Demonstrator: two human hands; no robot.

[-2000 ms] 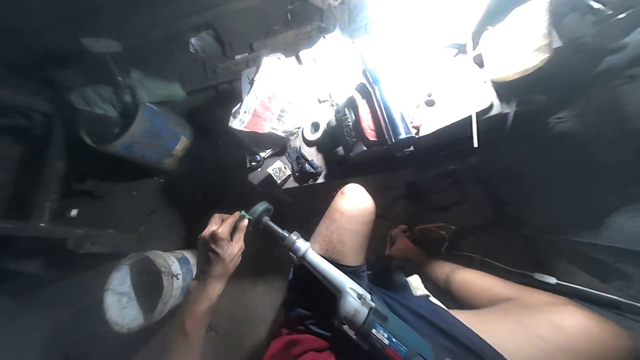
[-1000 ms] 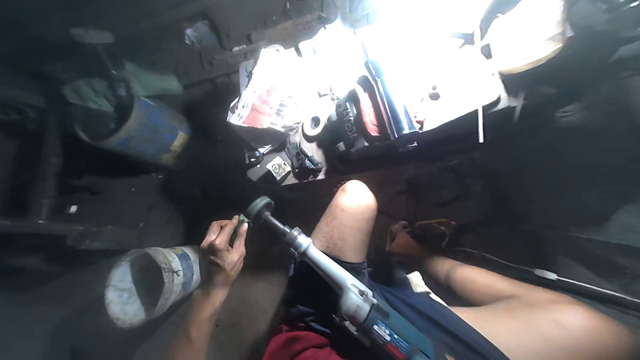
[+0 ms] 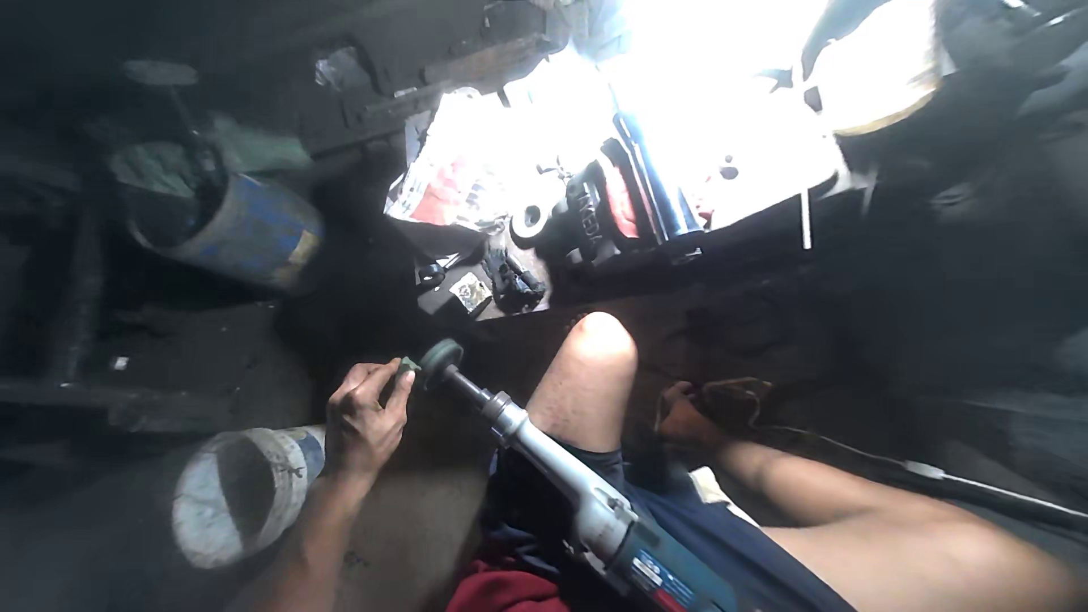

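Observation:
My left hand [image 3: 367,416] pinches a small greenish piece [image 3: 409,367] between thumb and fingers, right beside a round green wheel [image 3: 442,364]. Whether the piece touches the wheel I cannot tell. The wheel sits on the spindle of a long-necked straight power grinder [image 3: 586,501], with a silver neck and a blue-green body, which lies across my lap. My right hand is not in view.
A whitish bucket [image 3: 289,484] stands beside my left forearm. Upper left is a blue bucket [image 3: 268,229]. Ahead, a low surface holds a roll of tape [image 3: 529,223], papers and dark tools. A cable [image 3: 1003,489] runs at right.
My left hand stays close to the wheel throughout, with only slight shifts. The grinder keeps its place across my lap.

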